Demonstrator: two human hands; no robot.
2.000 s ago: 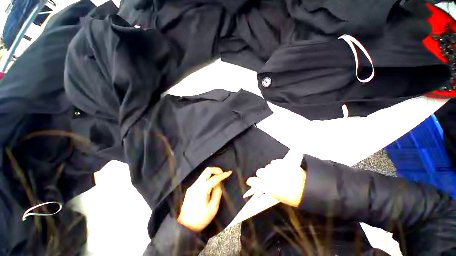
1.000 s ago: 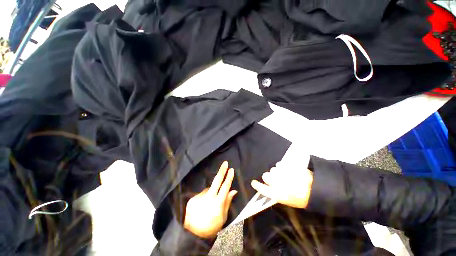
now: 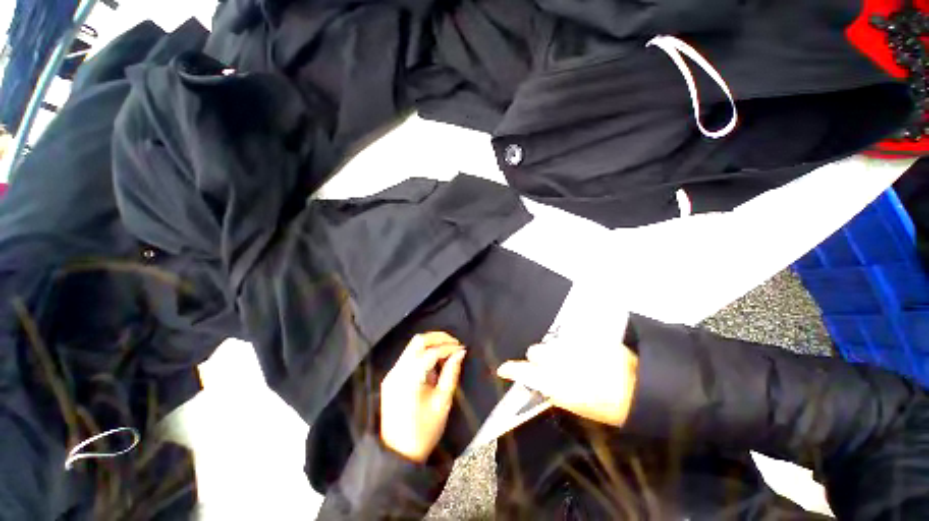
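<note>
A black garment (image 3: 392, 259) lies across the white table in front of me, with a stitched flat band and its lower edge near my hands. My left hand (image 3: 421, 397) is over its lower part, fingers curled towards the thumb; whether something small is pinched there cannot be seen. My right hand (image 3: 586, 377) is at the garment's right edge, fingers bent and overexposed; its grip is unclear. Thin pale and dark strips show just below its fingers.
More black garments (image 3: 621, 122) are heaped behind, with a white cord loop (image 3: 728, 117) and a silver round snap (image 3: 512, 154). Another white loop (image 3: 104, 443) lies at lower left. A red dish (image 3: 876, 41) holds dark pieces at upper right. A blue crate (image 3: 866, 275) is at right.
My left hand's fingers were stretched out a second ago and are now curled in. My right hand stays in nearly the same place. The view has shifted slightly.
</note>
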